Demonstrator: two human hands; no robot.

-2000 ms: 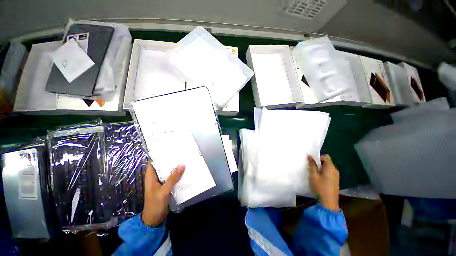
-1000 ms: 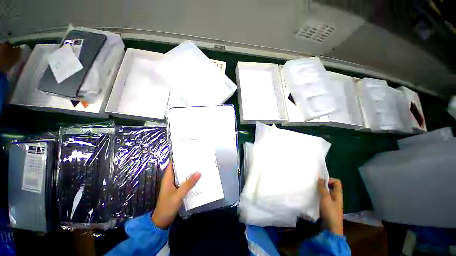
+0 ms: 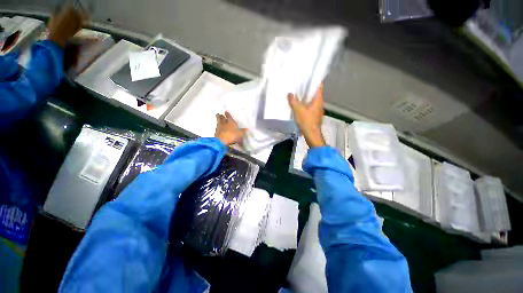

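My right hand [image 3: 309, 117] holds up a blurred bundle of white sleeve and flat white pieces [image 3: 292, 74] above the box row; its separate layers cannot be told. My left hand [image 3: 229, 129] lies at a limp white sleeve [image 3: 248, 106] over an open white box base [image 3: 200, 103]; whether its fingers grip it is unclear. Bagged black keyboards [image 3: 215, 200] lie below my left forearm, partly hidden by it. Small white cards [image 3: 281, 222] lie in low piles right of them. The loose white sleeve stack [image 3: 307, 257] is partly behind my right arm.
A dark grey slab [image 3: 150, 70] with a white card lies on a box at upper left. A silver-grey bagged slab [image 3: 86, 177] lies at left. Boxes with white moulded trays [image 3: 375, 157] run to the right. Another person's hand [image 3: 66, 26] and blue sleeve are at upper left.
Both hands have moved up to the box row. The slab and card have left their place before me, and my right hand has raised white pieces. The view has turned; another person's arm shows more.
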